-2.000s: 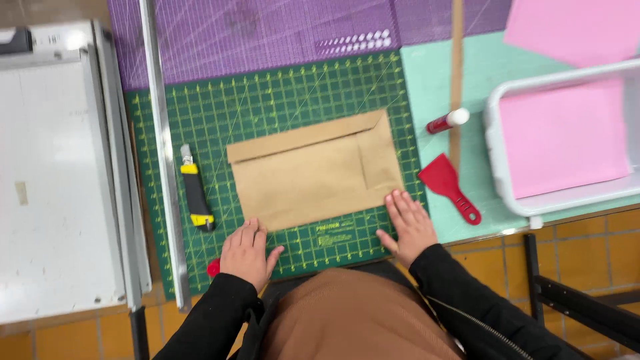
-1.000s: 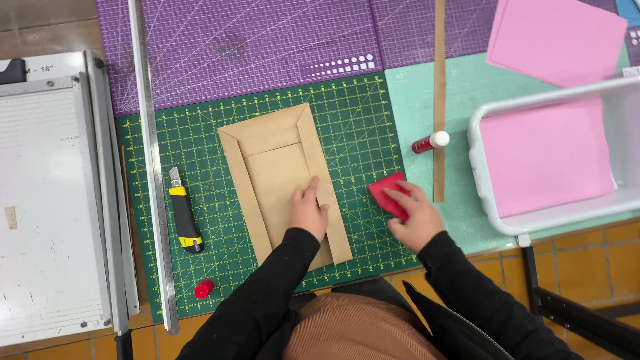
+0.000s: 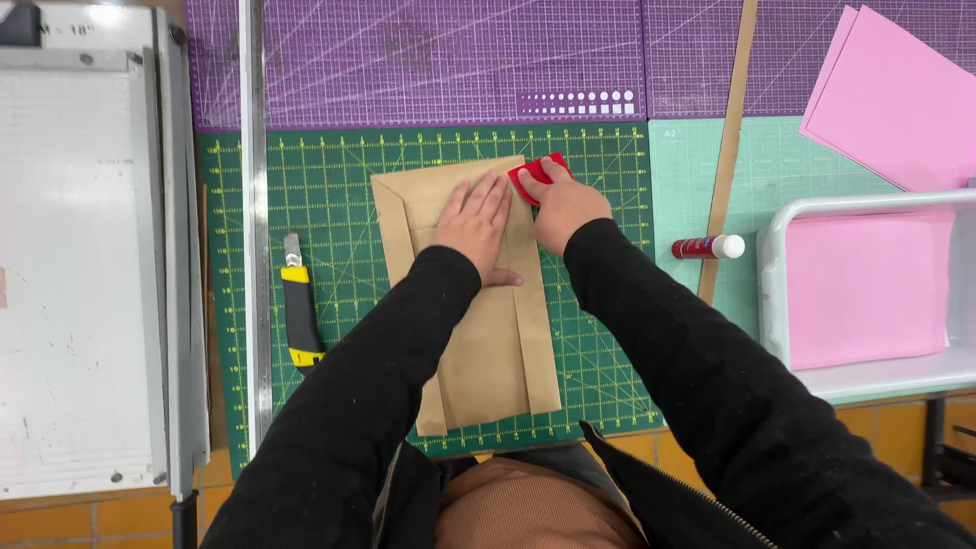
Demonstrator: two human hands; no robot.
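A brown kraft paper envelope (image 3: 480,343) with folded side flaps lies lengthwise on the green cutting mat (image 3: 602,320). My left hand (image 3: 476,225) is spread flat over its upper middle, thumb pointing right. My right hand (image 3: 568,202) grips a red plastic scraper (image 3: 539,177) at the envelope's upper right corner; the scraper's handle is hidden under the palm. Left of the envelope lies a yellow and black utility knife (image 3: 300,305) with its lower end partly behind my left sleeve. A metal ruler (image 3: 257,229) runs along the mat's left side.
A paper trimmer (image 3: 76,267) stands at the left. Purple cutting mats (image 3: 427,61) lie behind. To the right are a glue stick (image 3: 707,247), a brown paper strip (image 3: 728,152), pink sheets (image 3: 892,99) and a white plastic tray (image 3: 774,297) holding more pink paper.
The envelope was crosswise two seconds ago and now lies lengthwise. My right hand has taken hold of the scraper and moved it up to the envelope's corner. My left hand has moved up the envelope.
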